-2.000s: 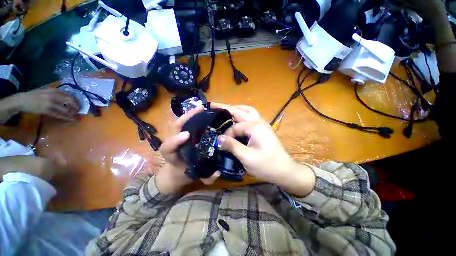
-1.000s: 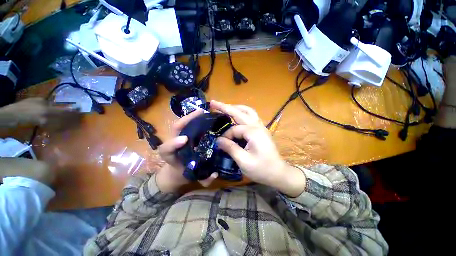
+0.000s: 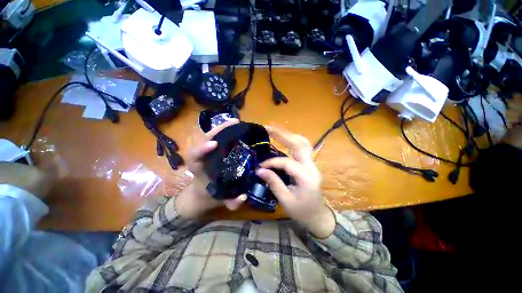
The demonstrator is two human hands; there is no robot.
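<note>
The black camera head shell is held above the front of the bench, its open side up. A small dark circuit board with silver parts sits in it. A black housing part is against its right side, with a yellow wire and a blue wire near the board. My left hand grips the shell from the left, some fingers hidden beneath. My right hand has thumb and index finger together at the wires beside the board; what they pinch is too small to tell.
A silver-speckled head module lies just behind the shell, with a black LED faceplate farther back. White cameras stand at back left and back right. Black cables lie at right. Another person's sleeve is at left.
My right fingers have shifted slightly down and right from the board. The shell is turned a little. The neighbour's hand at left has drawn back. The whole view has shifted slightly.
</note>
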